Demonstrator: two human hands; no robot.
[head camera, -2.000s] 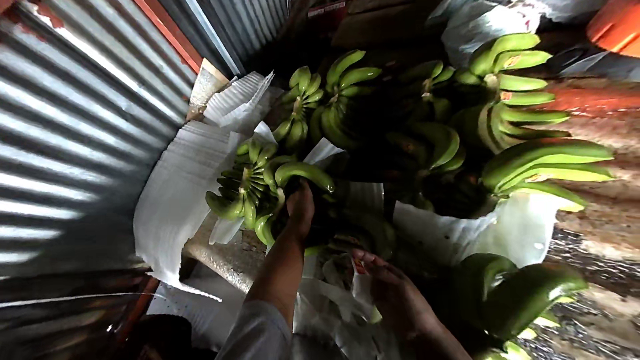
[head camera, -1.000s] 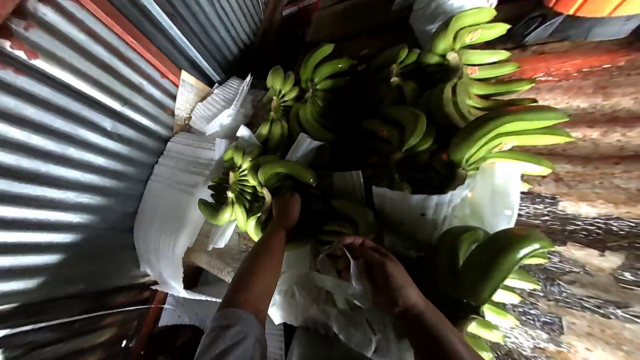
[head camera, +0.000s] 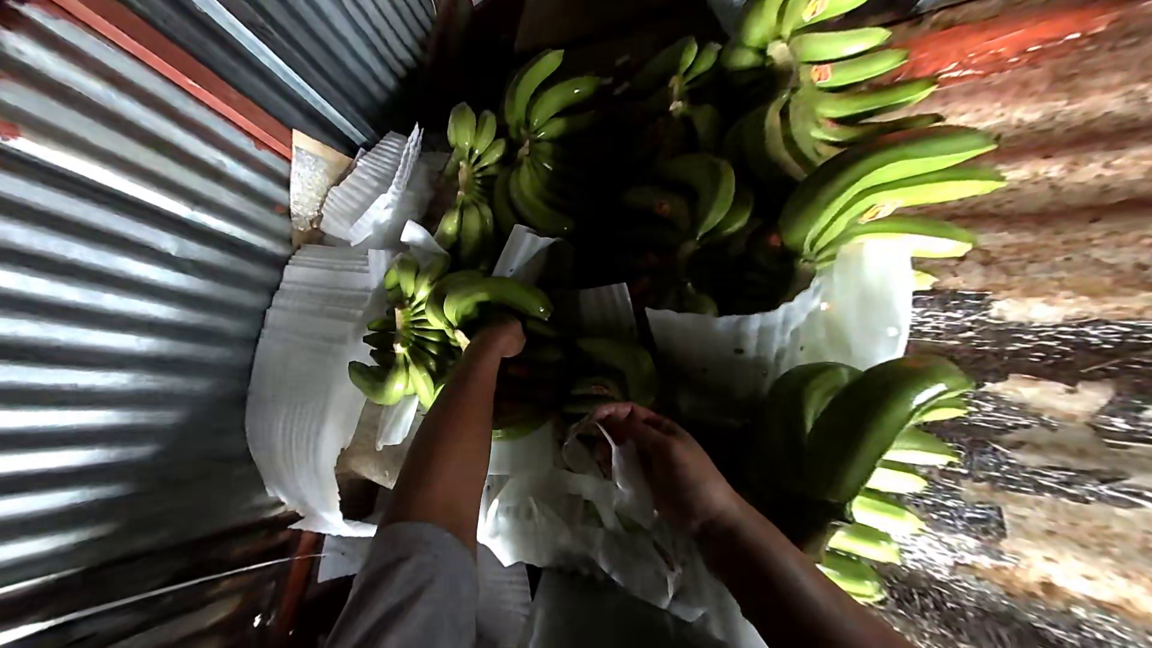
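Observation:
My left hand (head camera: 504, 337) reaches in among green bananas, against a bunch (head camera: 495, 299) at the centre left; its fingers are hidden by fruit and shadow. Just left of it is a cluster of small green bananas (head camera: 409, 346). My right hand (head camera: 661, 454) pinches a strip of torn white foam sheet (head camera: 630, 481) between thumb and fingers, beside dark green bananas (head camera: 621, 364) in shadow. More of the crumpled white sheet (head camera: 531, 508) hangs below and between both forearms.
Several more green banana bunches (head camera: 544, 117) stand behind in shadow. Large bananas (head camera: 882, 423) and another bunch (head camera: 891, 193) lie at right, with a white sheet (head camera: 765, 342) between. Corrugated metal (head camera: 135, 360) walls the left side; a ridged white sheet (head camera: 310, 378) leans near it. Rusty metal (head camera: 1071, 360) lies right.
My right hand has come up and closed on the white sheet, which is now raised in its fingers. My left hand stays among the bananas. The view has shifted slightly.

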